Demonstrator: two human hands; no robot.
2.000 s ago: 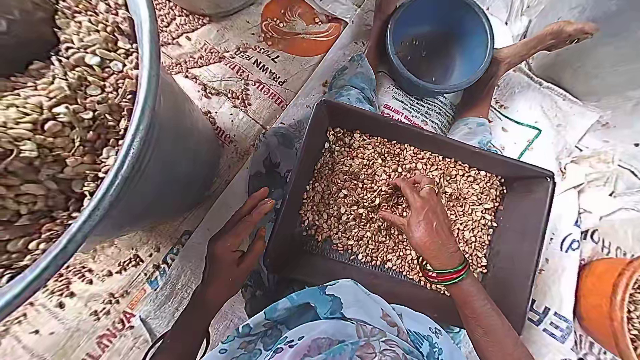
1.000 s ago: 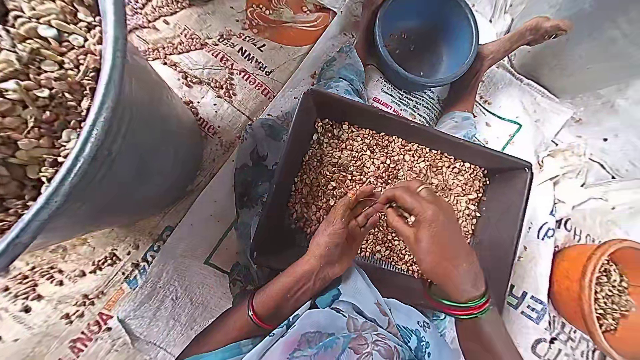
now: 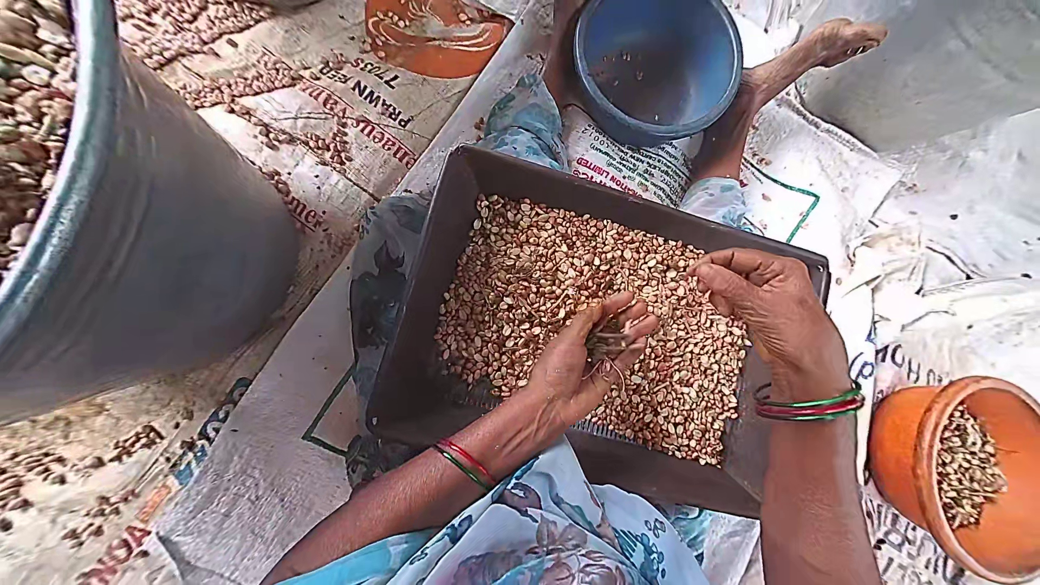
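A dark brown rectangular tray (image 3: 780, 406) lies across my lap, its bottom largely covered with shelled nuts or beans (image 3: 520, 284), reddish and cream. Over the tray's middle, my left hand (image 3: 589, 349) is palm up with curled fingers around a small bunch of thin dry stalks (image 3: 608, 341). Above the tray's right part is my right hand (image 3: 760, 301), its thumb and index finger pinched together; whether a tiny piece is between them cannot be told. Bangles circle both wrists.
A large metal tub (image 3: 162, 219) of similar pieces stands at left. The blue bowl (image 3: 658, 73) beyond the tray holds a few bits. An orange pot (image 3: 902, 455) with small pieces lies tilted at right. Printed sacks (image 3: 244, 479) cover the ground, with scattered pieces.
My left hand came from the tray's left side to over its middle. The two hands, together one second ago, are now apart, the right one further right.
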